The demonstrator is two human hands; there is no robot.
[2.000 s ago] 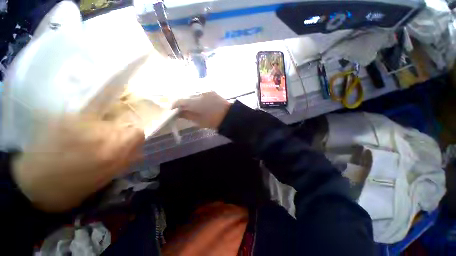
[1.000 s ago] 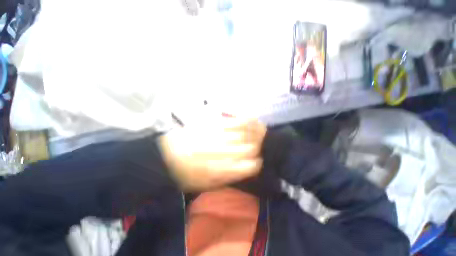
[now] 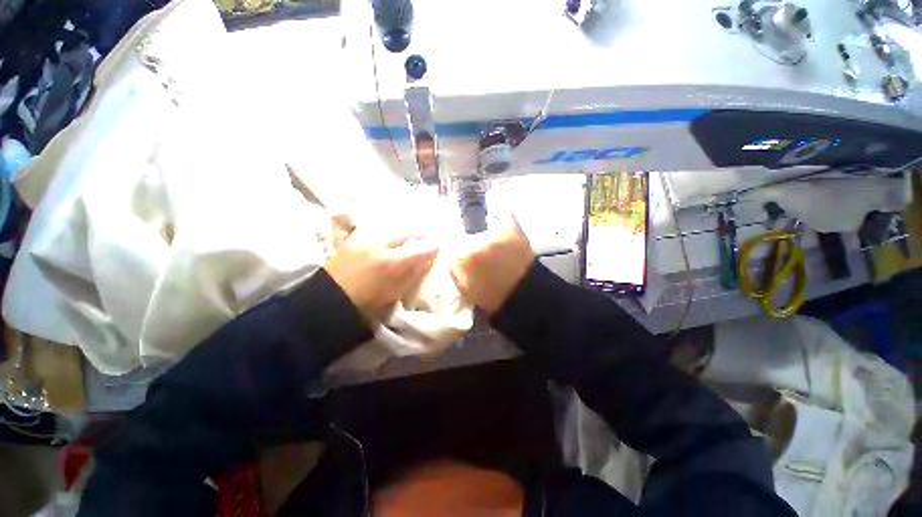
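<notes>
A large off-white garment point(image 3: 192, 232) is heaped on the table left of the needle, with a bunched part hanging at the table's front edge between my hands. My left hand point(image 3: 379, 271) is closed on the garment, just left of the presser foot area. My right hand point(image 3: 493, 265) holds the cloth's right side, just below the presser foot and needle area point(image 3: 472, 207) of the white sewing machine point(image 3: 627, 101). Bright lamp glare hides the needle and my fingertips.
A lit smartphone point(image 3: 616, 234) stands right of the needle. Yellow-handled scissors point(image 3: 772, 273) and a slim teal tool point(image 3: 726, 250) lie further right. Another off-white garment pile point(image 3: 834, 404) is below the table at lower right. A thin cable runs beside the phone.
My hands were together near my chest over the table's front edge; now they are apart, forward at the machine with the garment between them. The view has shifted, showing the machine head again.
</notes>
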